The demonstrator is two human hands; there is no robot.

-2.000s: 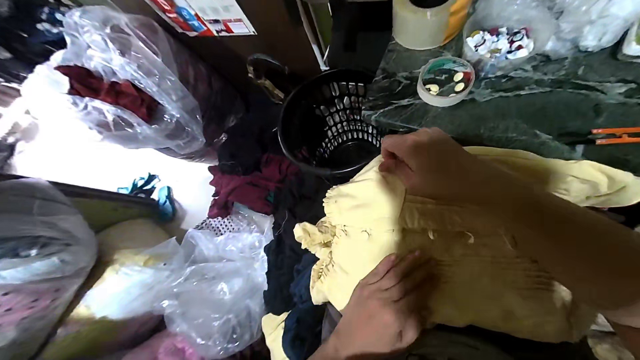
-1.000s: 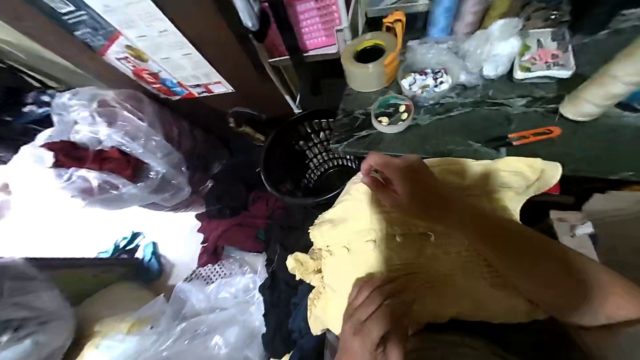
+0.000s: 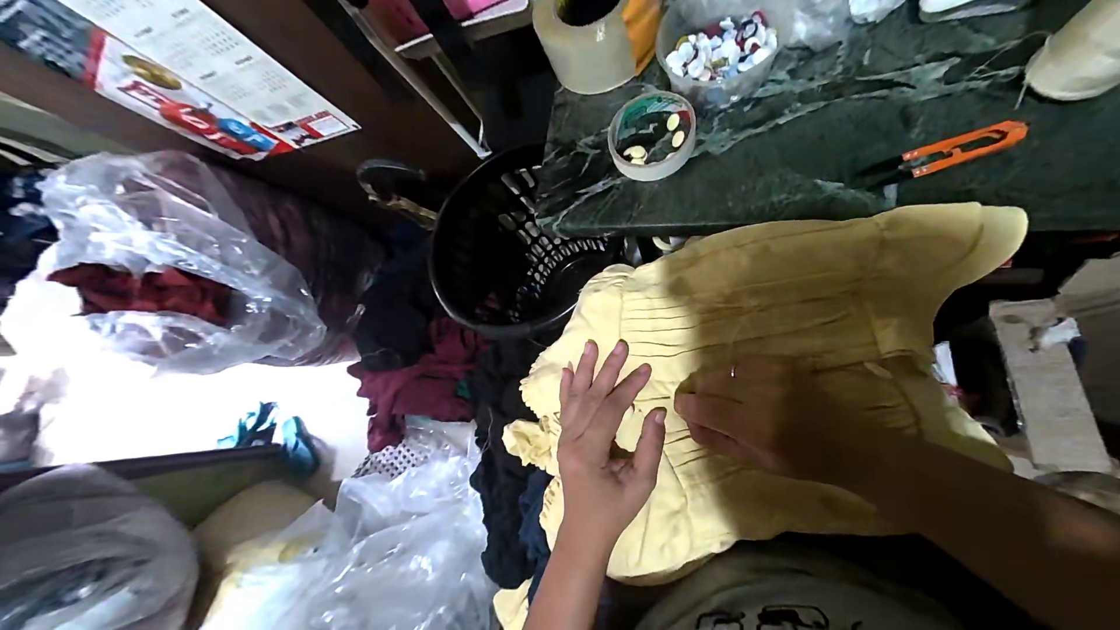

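Note:
A yellow pleated garment [image 3: 779,289] lies spread over my lap and up to the edge of the dark green marble table. My left hand [image 3: 604,429] is above its left part, palm turned up and fingers spread, holding nothing. In shadow, my right hand [image 3: 744,411] rests on the middle of the cloth; its fingers look flat, but whether they pinch anything cannot be told. A thin needle-like glint shows near that hand. Orange thread snips [image 3: 962,150] lie on the table beyond the garment.
On the marble table [image 3: 787,149] stand a tape roll [image 3: 584,44], a tub of buttons [image 3: 722,57] and a small round dish [image 3: 652,136] with a few buttons. A black plastic basket [image 3: 446,262] stands beside the table. Clothes and clear plastic bags [image 3: 394,516] lie at left.
My right hand has moved from the garment's upper left edge down to its middle. My left hand has lifted from the cloth and turned palm up.

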